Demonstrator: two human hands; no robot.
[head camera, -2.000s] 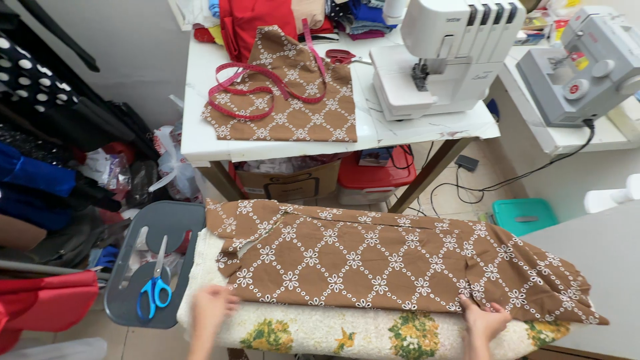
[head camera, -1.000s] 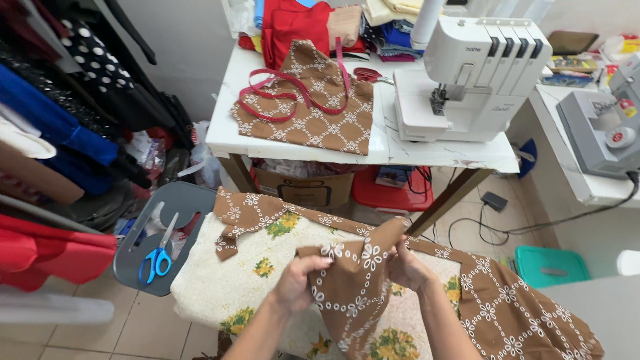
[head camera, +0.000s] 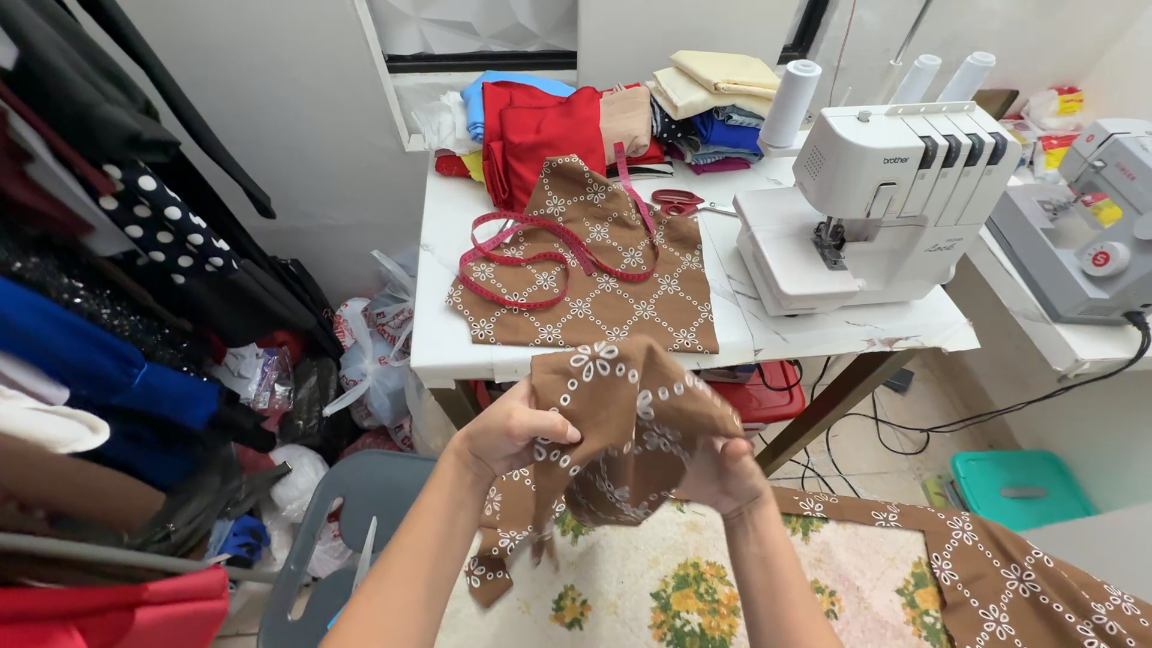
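My left hand (head camera: 517, 432) pinches one side of a brown fabric piece (head camera: 621, 432) with white floral eyelet pattern, and my right hand (head camera: 729, 472) grips its other side. The piece hangs bunched and partly folded between them, above a floral-covered surface (head camera: 612, 621). More of the brown patterned fabric (head camera: 1017, 585) lies along the right of that surface. On the white table (head camera: 900, 326) beyond, a matching cut piece (head camera: 612, 306) lies flat with a red measuring tape (head camera: 522, 304) looped over it. Red-handled scissors (head camera: 677, 202) rest beside it.
A white overlock machine (head camera: 900, 198) stands on the table, folded fabrics (head camera: 549, 135) behind. A grey sewing machine (head camera: 1098, 225) is at the right. A grey chair (head camera: 387, 477) holds scissors, partly hidden by my left arm. Clothes hang at the left; cables cross the floor.
Two seconds ago the brown fabric lay spread over the floral surface with my hands on its near edge. A piece of it is now lifted in both hands, moved toward the table. The view has shifted.
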